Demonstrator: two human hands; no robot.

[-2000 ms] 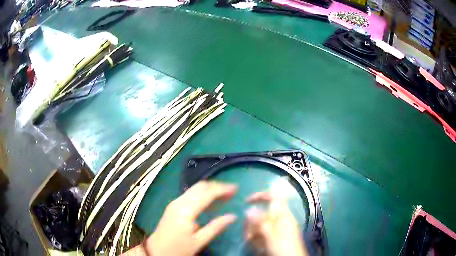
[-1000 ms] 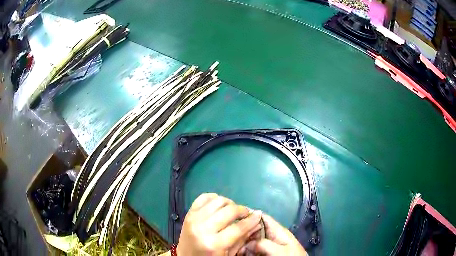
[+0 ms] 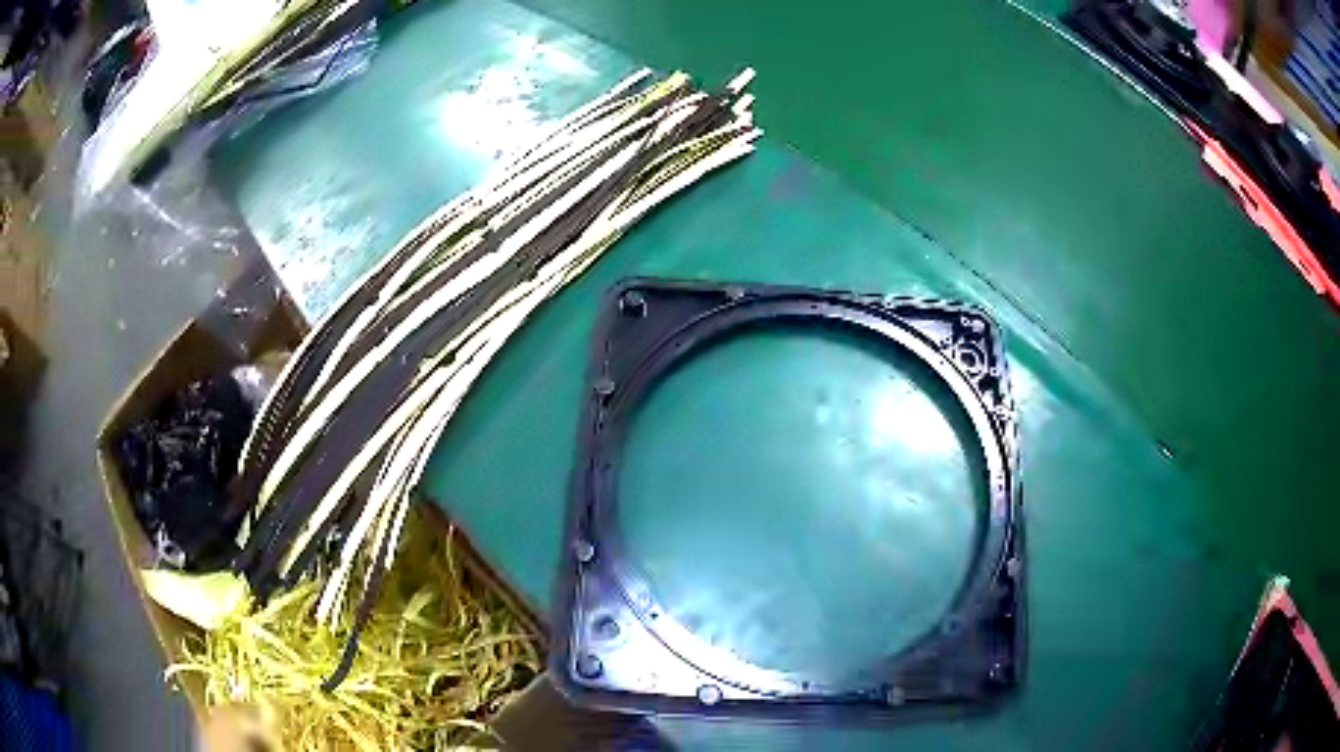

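Note:
A black square plastic frame point(image 3: 591, 485) with a large round opening lies flat on the green mat, with small round bosses along its sides. A fanned bundle of black and pale yellow-white foam strips point(image 3: 485, 279) lies to its left, its lower ends hanging over the table edge above a cardboard box. Neither of my hands can be made out in the picture. A blurred tan patch at the bottom left edge is too unclear to name.
The open cardboard box point(image 3: 130, 500) at lower left holds crumpled black material point(image 3: 184, 456) and curly yellow liner point(image 3: 397, 646). Bagged strips point(image 3: 250, 59) lie upper left. Black moulded parts point(image 3: 1264, 125) with red-pink sheets are upper right; a pink-edged black stack point(image 3: 1276, 683) is lower right.
Both hands, together over the lower part of the frame a second ago, have left the picture. The frame is fully uncovered. The view has tilted down and shifted left.

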